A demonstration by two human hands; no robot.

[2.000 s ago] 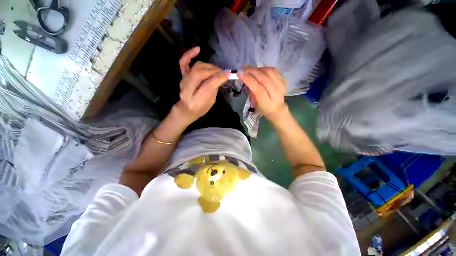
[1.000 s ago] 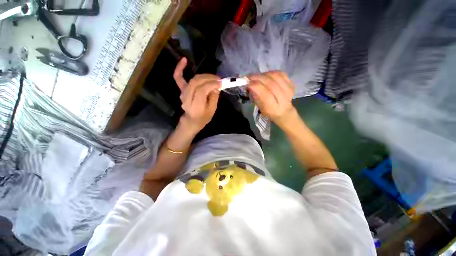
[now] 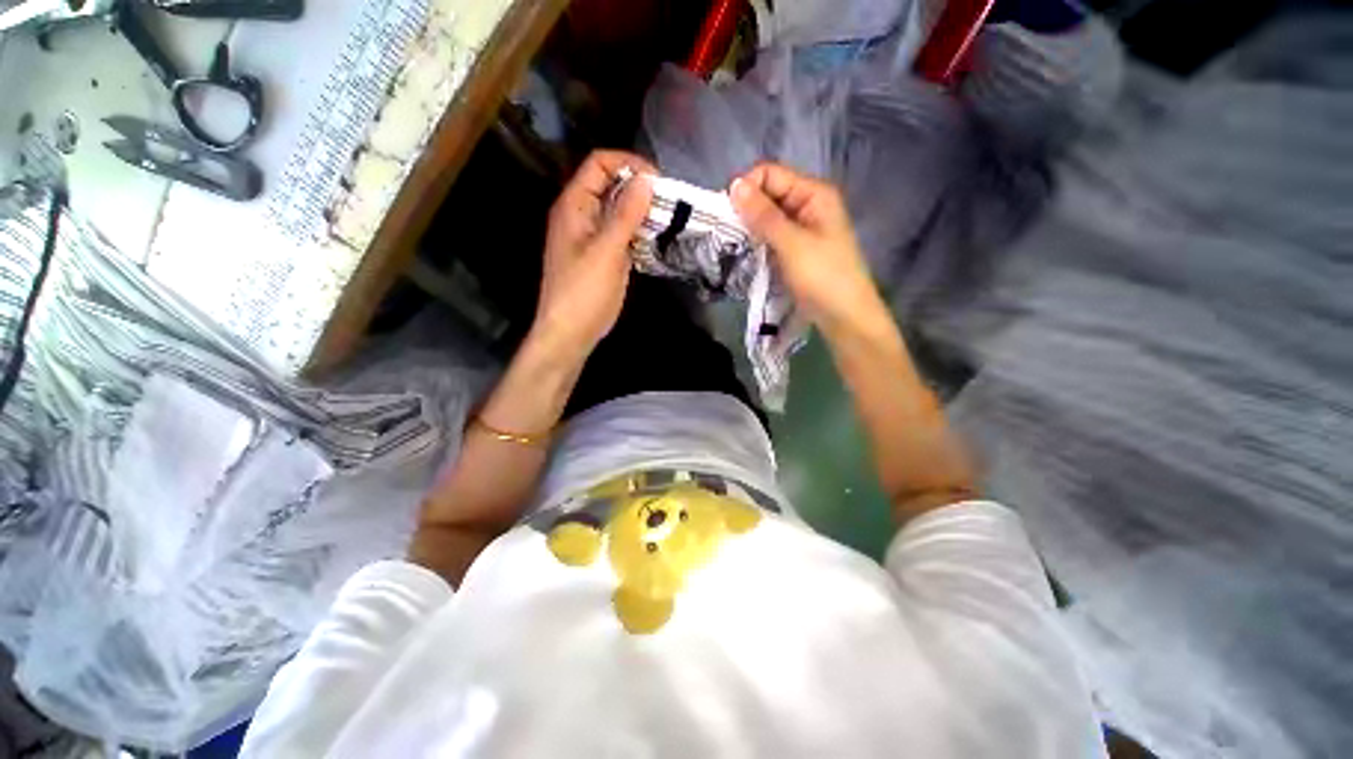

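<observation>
My left hand (image 3: 594, 252) and my right hand (image 3: 801, 237) hold a striped waistband (image 3: 702, 203) between fingertips and thumbs, above my lap. A short black tape piece (image 3: 674, 224) crosses the band near my left fingers. The band's striped end (image 3: 773, 349) hangs down below my right hand, with another small black piece on it. Gathered striped cloth bunches beneath the band. Grey sheer overlay (image 3: 905, 163) spreads behind and to the right of my right hand.
Dark snips (image 3: 181, 157) and black-handled scissors (image 3: 218, 104) lie on the white table (image 3: 282, 223), by its ruler tape and wooden edge. Striped and sheer pieces (image 3: 178, 489) heap at the left. More grey sheer fabric (image 3: 1172, 326) fills the right side over the green floor (image 3: 831, 460).
The band is now turned and opened out between my hands, showing more striped cloth and black tape. The grey sheer fabric at the right has spread over the floor and covers the blue crate.
</observation>
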